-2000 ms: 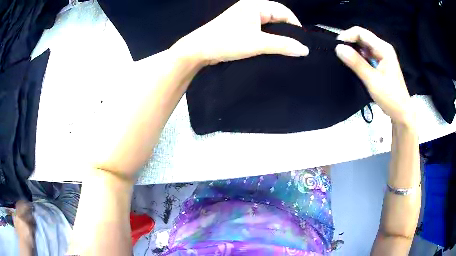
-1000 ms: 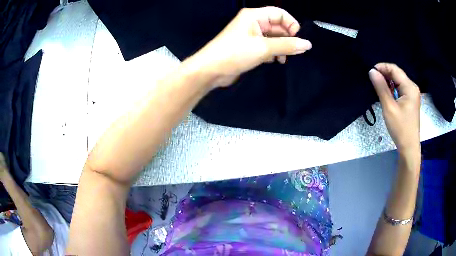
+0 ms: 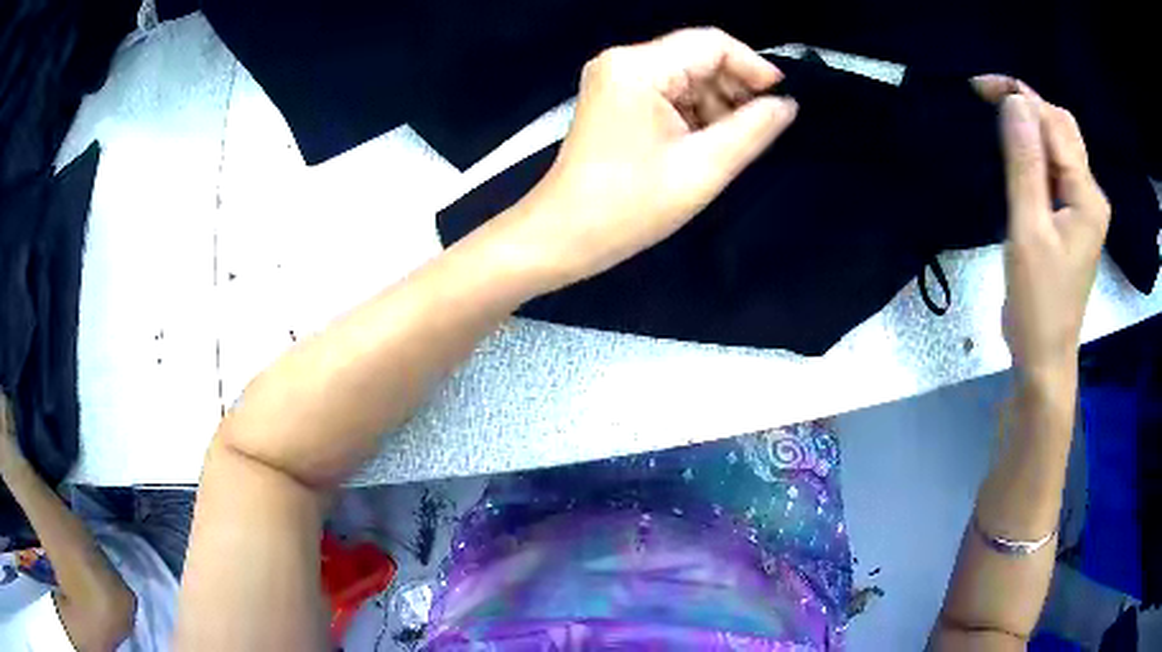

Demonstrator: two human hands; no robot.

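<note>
A black garment panel (image 3: 752,242) lies on the white tabletop (image 3: 612,408), its pointed lower edge towards me. My left hand (image 3: 688,140) pinches its upper edge between thumb and fingers, with the forearm across the panel's left part. My right hand (image 3: 1051,166) pinches the cloth at the right, fingertips at its upper right edge. No snips can be made out in the right hand now; the fingers may hide them. A thin black loop (image 3: 937,285) sticks out from the panel's lower right edge against the white top.
More black cloth (image 3: 382,64) lies along the far side, and a dark heap (image 3: 38,293) at the left end. Another person's arm (image 3: 64,548) shows at lower left. A red object (image 3: 354,580) is below the table; blue material (image 3: 1111,471) is at the right.
Since the earliest frame my hands have moved apart, the right one outward to the right. The panel's near edge has changed from rounded to pointed. The blue part in my right hand no longer shows.
</note>
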